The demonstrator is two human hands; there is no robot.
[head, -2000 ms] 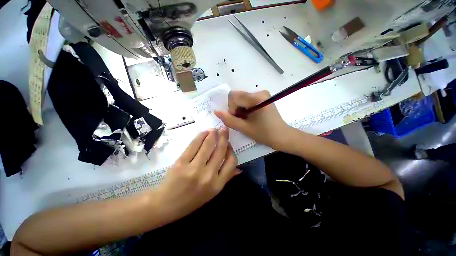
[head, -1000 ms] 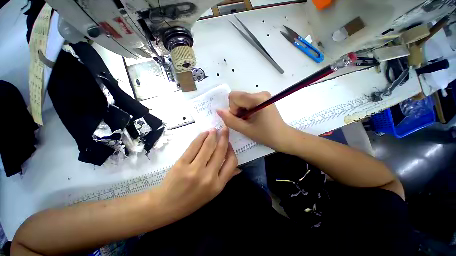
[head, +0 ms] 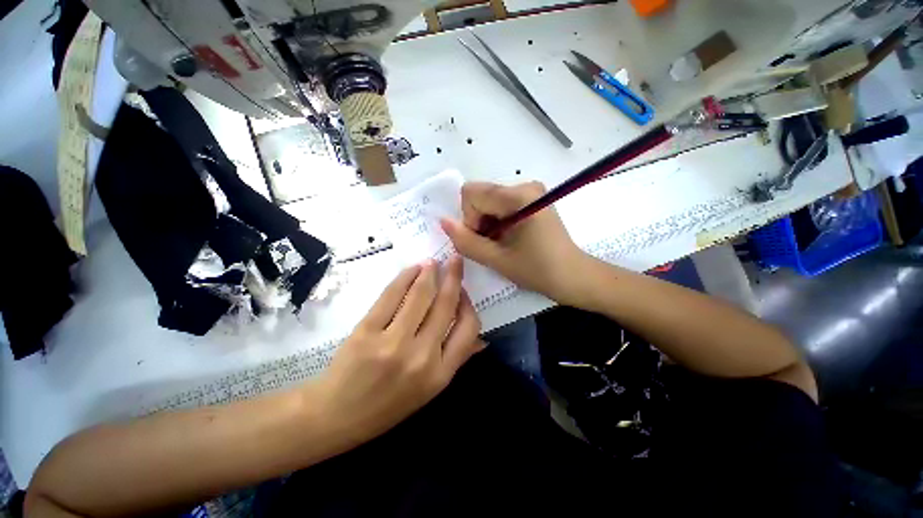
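A small white paper slip with faint handwritten lines lies on the machine table, just below the needle area. My right hand grips a long dark red pen near its lower end, over the slip's right side. The pen slants up to the right, and its tip is hidden by my fingers. My left hand lies flat with its fingertips on the slip's lower edge. It grips nothing.
Black garment pieces with patterned parts lie at left beside a tape measure. The sewing machine head stands above. Tweezers and blue thread snips lie behind the slip. A blue crate is at right.
The pen's slant has shifted slightly as my right hand moves a little over the slip. My left hand has stayed in place.
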